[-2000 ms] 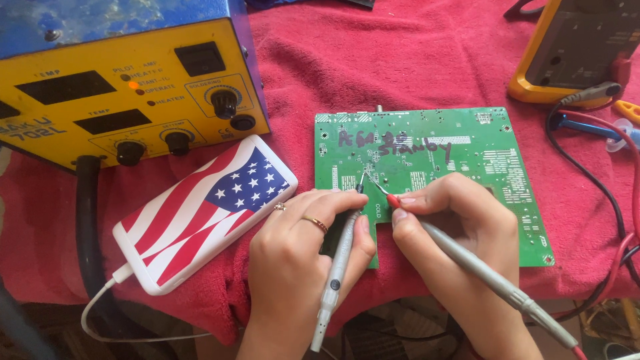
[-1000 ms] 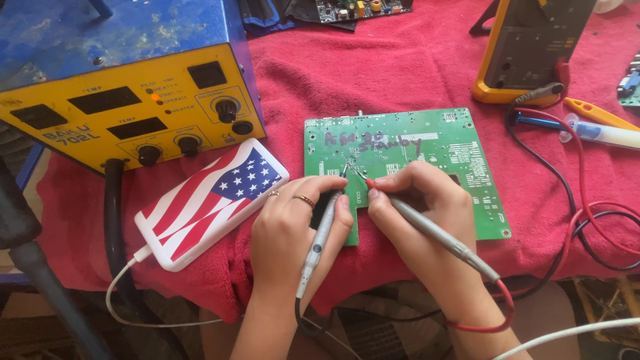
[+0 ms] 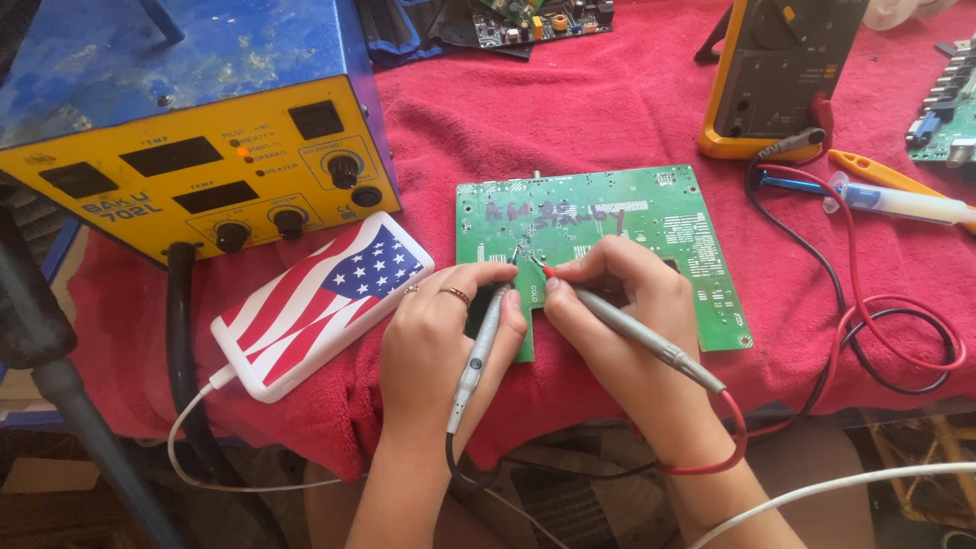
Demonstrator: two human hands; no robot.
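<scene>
A green printed circuit board [image 3: 648, 191] with handwriting in marker lies flat on a red towel. My left hand [image 3: 438, 335] grips a grey test probe [image 3: 482, 351] with a black lead, its metal tip at the board's upper left part. My right hand [image 3: 633, 320] holds a second grey probe [image 3: 640, 329] with a red collar and red lead, its tip close beside the first. Whether the tips touch the board's contacts is too small to tell. Both leads run toward a yellow and black multimeter [image 3: 778, 84], whose top is cut off by the frame.
At the left stands a blue and yellow soldering station [image 3: 267, 160], with a flag-patterned power bank [image 3: 328, 305] and white cable before it. A syringe [image 3: 884, 200] and orange plastic tool [image 3: 877, 168] lie right. Other circuit boards [image 3: 549, 23] sit at the back and right [image 3: 945, 114]. The red towel [image 3: 610, 99] covers the table.
The view has shifted, so more of the back of the table shows. Both hands keep their probes, tips close together over the same part of the board.
</scene>
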